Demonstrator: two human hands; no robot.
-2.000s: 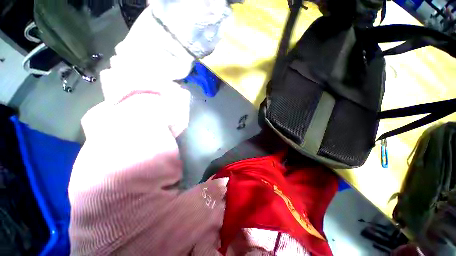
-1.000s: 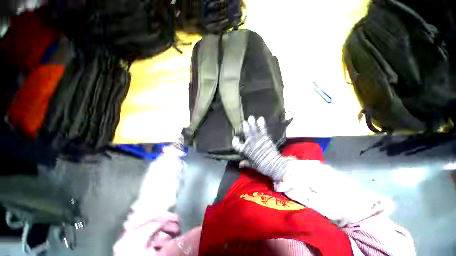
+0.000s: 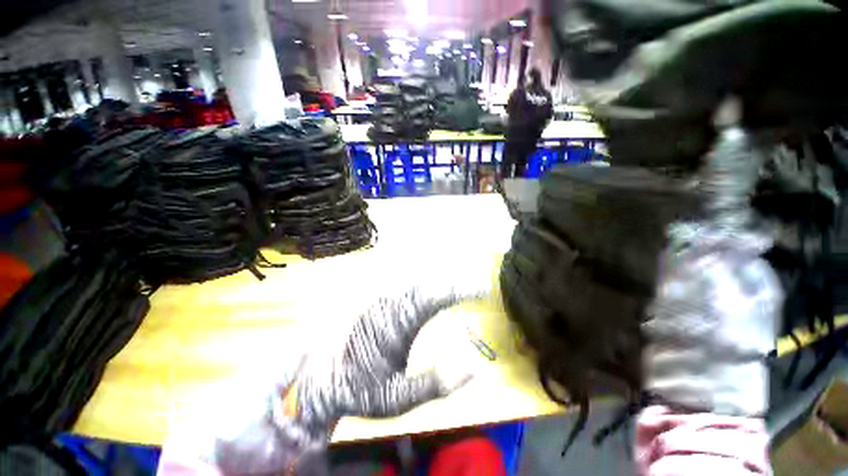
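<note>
My left hand (image 3: 390, 349), in a grey-white striped glove, is over the yellow table (image 3: 223, 325) with thumb and fingers apart, empty. Small blue snips (image 3: 482, 345) lie on the table between its thumb and fingers. My right arm is raised at the right side; my right hand (image 3: 731, 139) is blurred against a dark olive backpack (image 3: 716, 70) at the upper right. Its fingers are not clear, so its grip cannot be told. Below that backpack, a pile of dark olive backpacks (image 3: 595, 270) stands at the table's right, straps hanging over the front edge.
Tall stacks of dark backpacks (image 3: 307, 191) stand at the left and back left of the table. Orange bundles (image 3: 11, 274) show at the far left edge. A person in dark clothes (image 3: 528, 116) stands beyond, near another table with backpacks. A cardboard box (image 3: 830, 418) is low at right.
The view has lifted from the table front to the hall. The backpack under both hands is no longer in front of me. My right arm is raised to the right; my left hand is over the table.
</note>
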